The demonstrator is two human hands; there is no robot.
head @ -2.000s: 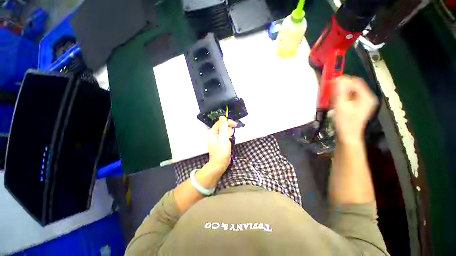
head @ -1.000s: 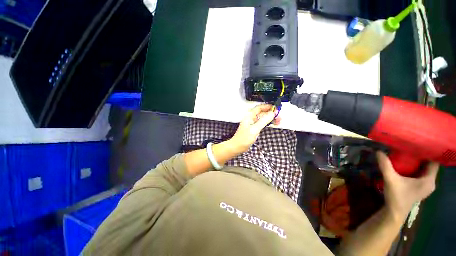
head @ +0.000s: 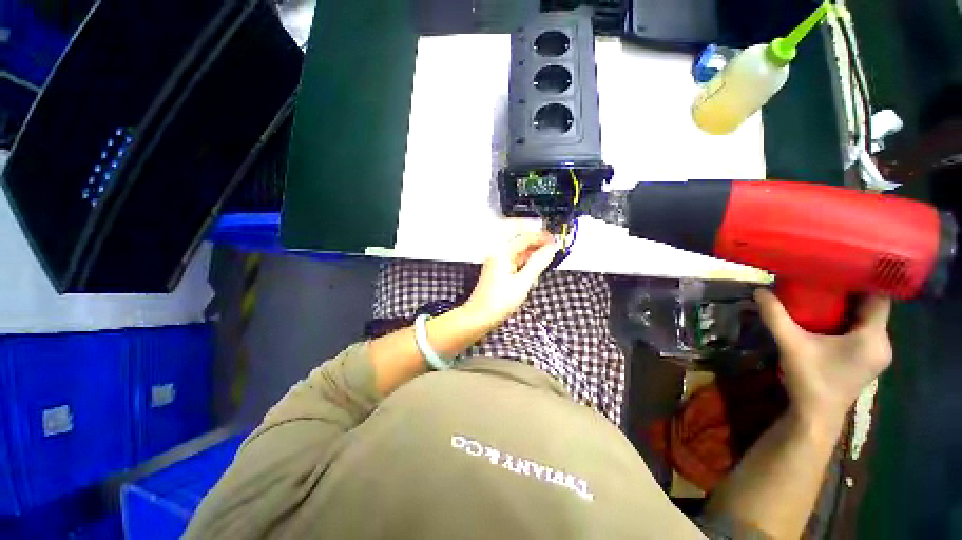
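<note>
The grey-black power strip body lies on the white work sheet, its three round sockets facing up. A small green circuit board shows in its open end near me. My left hand pinches the lead wires just below that end; yellow and blue strands show. My right hand is closed around the handle of the red heat gun. The gun lies level, its nozzle pointing left, close to the wires and the open end.
A squeeze bottle with a green nozzle leans at the upper right, beside a small blue roll. A black parts bin is at the left. Blue crates stand at lower left. Black covers lie at the far edge.
My right hand has taken hold of the heat gun, and its nozzle is now beside the open end. Over the last second the nozzle came slightly closer. My left hand still holds the wires.
</note>
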